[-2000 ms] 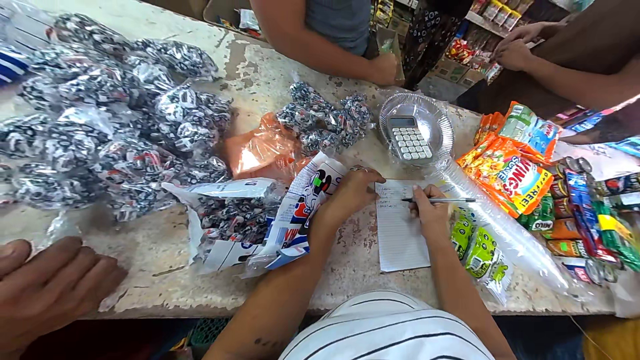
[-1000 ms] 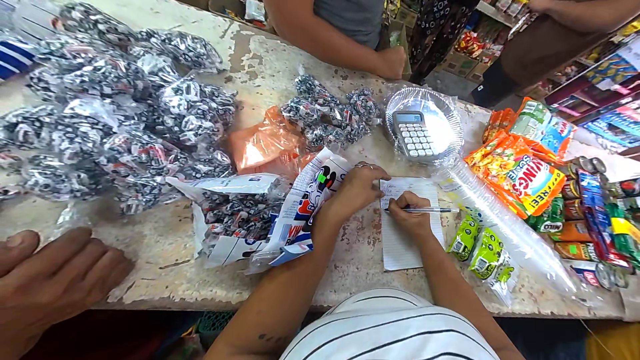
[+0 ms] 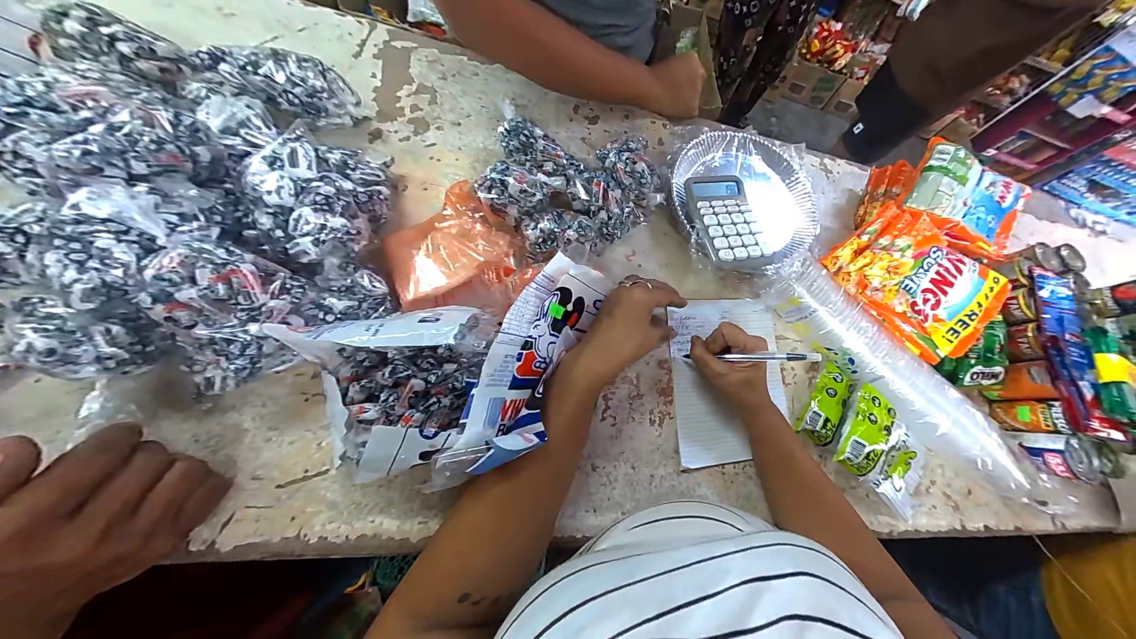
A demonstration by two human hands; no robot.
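My right hand [image 3: 735, 359] grips a silver pen [image 3: 781, 357], its tip on a lined sheet of paper [image 3: 719, 435] that bears handwriting near the top. Fingertips of my left hand [image 3: 630, 321] rest at the paper's upper left edge; whether they pinch it I cannot tell. Beside my left forearm lies an opened printed plastic bag [image 3: 524, 355] full of small wrapped candies [image 3: 408, 386]. Above the paper a grey calculator [image 3: 729, 219] sits on plastic-wrapped clear round trays [image 3: 785, 191]. Green snack packets [image 3: 865, 430] lie right of my right wrist.
Clear bags of wrapped candies [image 3: 177, 204] fill the counter's left side, with an orange plastic bag [image 3: 457, 248] beside them. Orange packs [image 3: 923, 275], cans and a long clear plastic sleeve [image 3: 914, 390] lie at the right. Other people's hands rest at the far edge [image 3: 682, 84] and lower left [image 3: 98, 506].
My right hand has moved left across the upper part of the paper since the earliest frame, pen still in it. My left hand has stayed by the paper's edge.
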